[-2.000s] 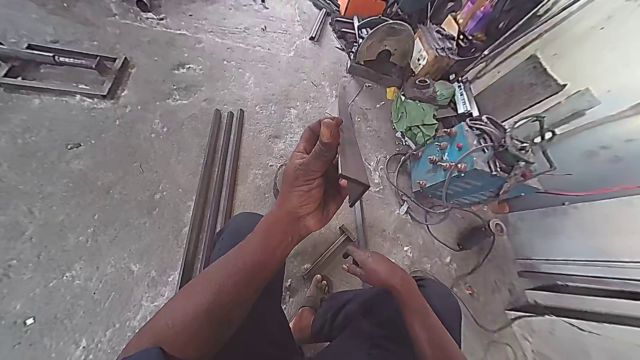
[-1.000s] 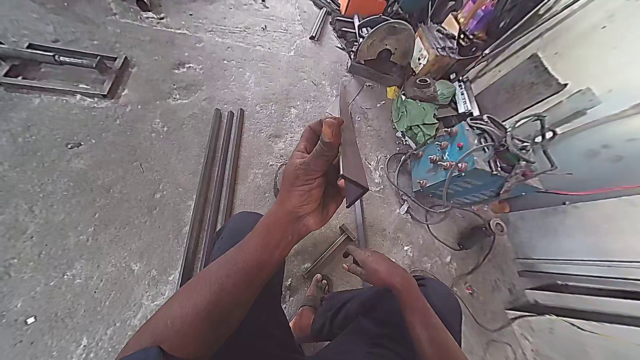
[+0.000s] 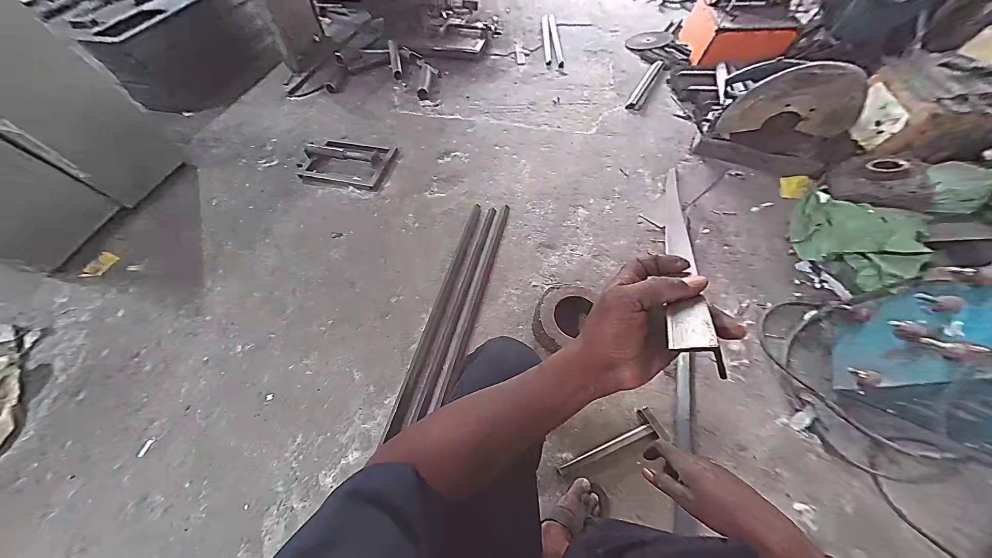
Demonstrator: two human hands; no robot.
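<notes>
My left hand [image 3: 639, 322] grips a length of angle iron [image 3: 692, 327] near its close end, thumb on the top face and fingertips round the far edge. The bar points away from me, its L-shaped end toward me. Lower down, my right hand [image 3: 686, 480] holds nothing, fingers loosely bent and apart. Just beyond its fingertips lies a small T-shaped metal piece [image 3: 608, 449] on the floor, beside my sandalled foot [image 3: 572, 508]. A long narrow metal bar [image 3: 683, 403] runs along the floor beneath both hands.
Several steel bars [image 3: 465, 310] lie left of my knee, near a round hollow metal part [image 3: 556, 314]. A rectangular metal frame [image 3: 347, 164] rests farther off. At right are a blue machine [image 3: 891, 349] with cables, a green cloth [image 3: 856, 236] and a large metal disc [image 3: 806, 101].
The view has swung left and up. My left hand has turned the angle iron, so a flat, lighter face now shows on top. My right hand is still low and empty.
</notes>
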